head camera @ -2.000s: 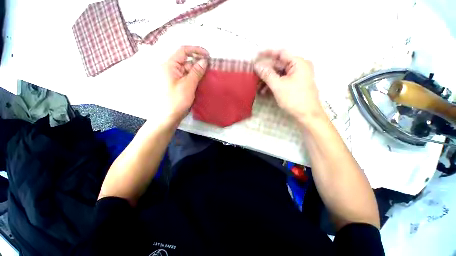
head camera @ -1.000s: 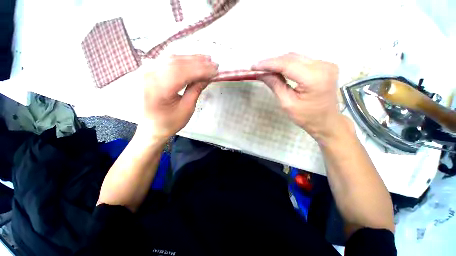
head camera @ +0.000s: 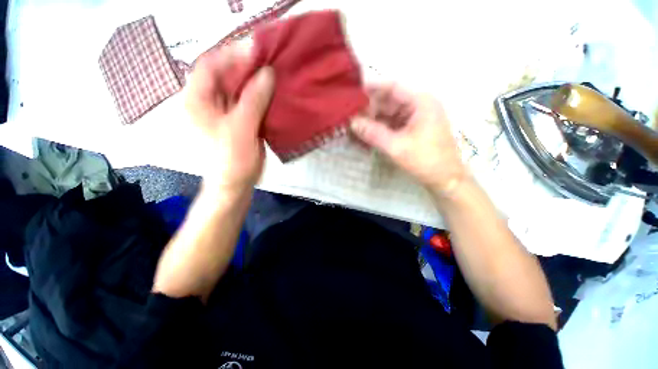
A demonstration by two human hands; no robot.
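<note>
A patch pocket piece [head camera: 310,79] is held up above the table, plain red side showing, with a narrow plaid band along its lower edge. My left hand [head camera: 234,108] grips its left side, thumb on the red face; the fingers are blurred and partly hidden. My right hand [head camera: 408,133] pinches its lower right corner between thumb and finger. The piece is tilted and slightly creased near my left thumb.
A plaid pocket [head camera: 141,68] lies flat at the upper left, beside a narrow plaid strip [head camera: 249,27]. A steam iron [head camera: 566,137] with a wooden handle stands at the right. Dark clothing [head camera: 86,267] is heaped below left.
The pocket piece was held edge-on between both hands; now it is turned, its red face showing and plaid band at the bottom. My left hand has moved along its side.
</note>
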